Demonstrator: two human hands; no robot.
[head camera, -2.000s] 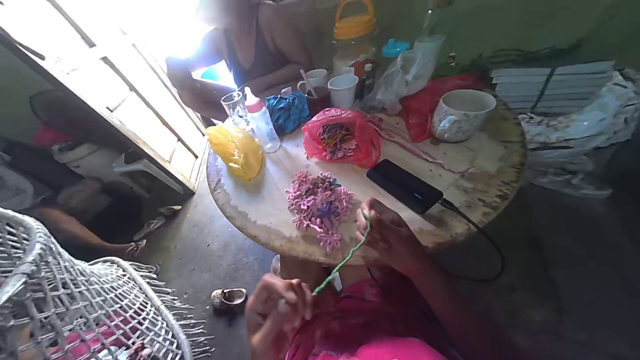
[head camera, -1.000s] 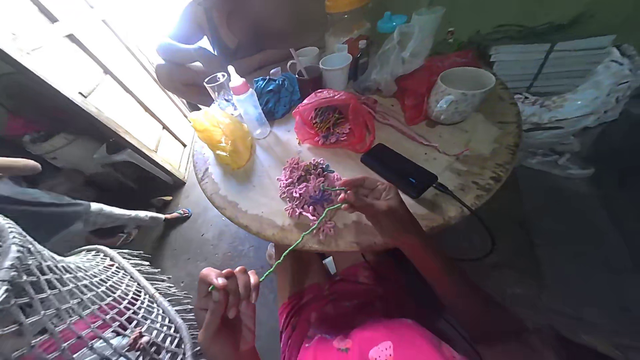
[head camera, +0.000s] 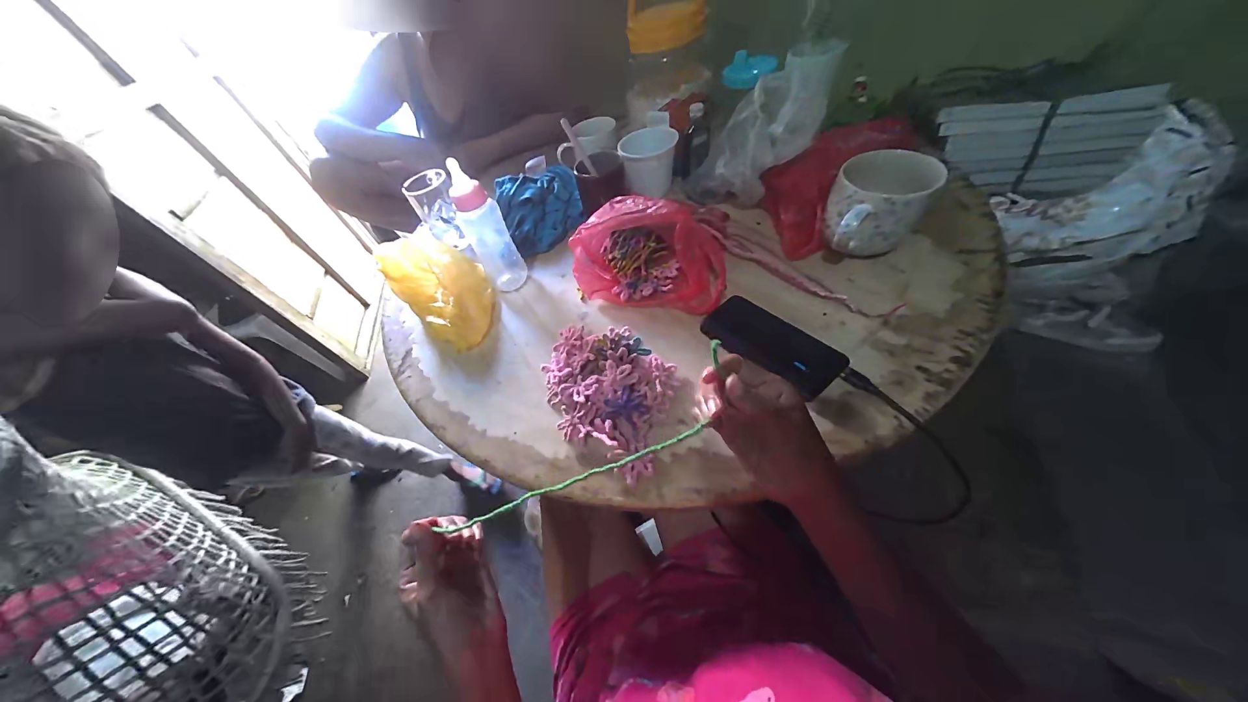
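A green twisted cord (head camera: 577, 478) runs between my two hands, over the table's front edge. My left hand (head camera: 450, 570) grips one end at the lower left, off the table. The cord's other end is pinched by my right hand (head camera: 756, 414), and a short tip sticks up above the fingers. Just left of my right hand, a pile of pink yarn-like flowers (head camera: 609, 390) with a few blue or purple ones lies on the round table (head camera: 526, 458). Behind the pile, a pink plastic bag (head camera: 697, 258) stands open with more small coloured pieces inside.
A black phone or power bank (head camera: 775, 341) with a cable lies beside my right hand. A yellow bag (head camera: 439, 297), baby bottle (head camera: 492, 234), cups and a large mug (head camera: 882, 205) stand farther back. One person sits across the table; another is at left near a woven chair (head camera: 253, 556).
My left hand, lower left a second ago, now holds its cord end with the cord stretched in a shallow curve. Another person has come into view at the left.
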